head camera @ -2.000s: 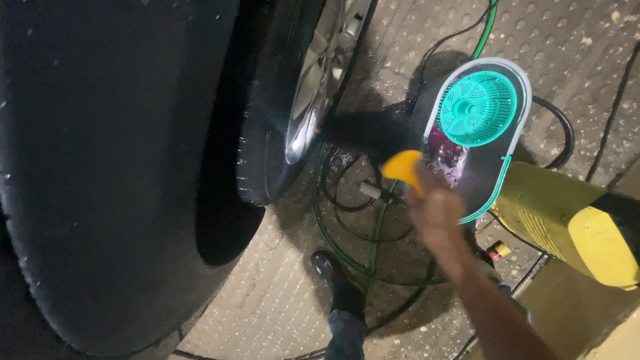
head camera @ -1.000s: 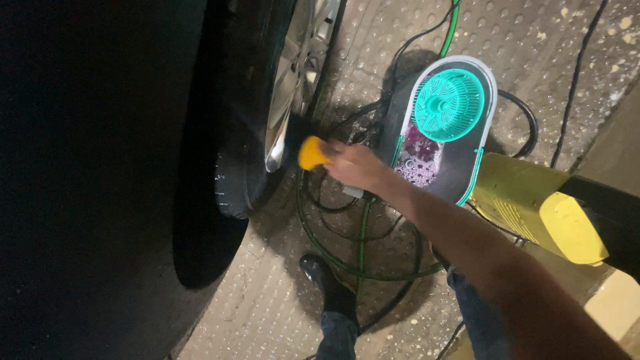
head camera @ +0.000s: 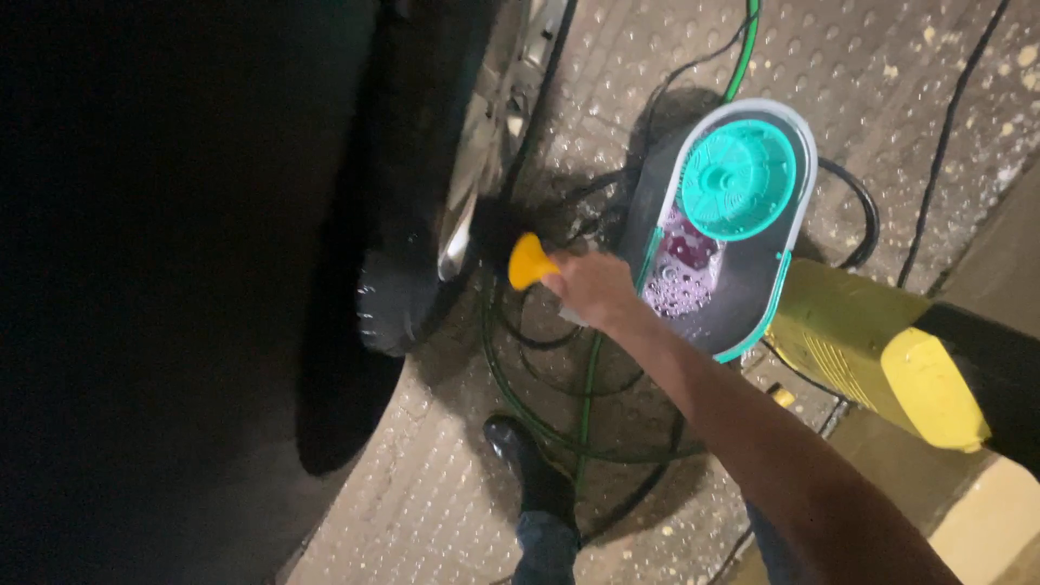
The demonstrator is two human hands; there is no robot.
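My right hand (head camera: 591,286) is closed around the yellow handle of a brush (head camera: 528,262). Its dark bristles point left toward a car's alloy wheel rim (head camera: 459,236) and black tire (head camera: 398,301); whether they touch the rim is hard to tell in the shadow. To the right of the hand stands a grey mop bucket (head camera: 751,301) with a turquoise spinner basket (head camera: 738,180) and foamy purplish liquid (head camera: 682,280). My left hand is out of view.
The dark car body (head camera: 162,284) fills the left side. A green hose (head camera: 587,406) and black cables loop over the wet, studded floor around my boot (head camera: 528,463). A yellow and black machine (head camera: 861,357) stands right of the bucket.
My right hand, with the brush in it, has moved left from beside the bucket toward the wheel.
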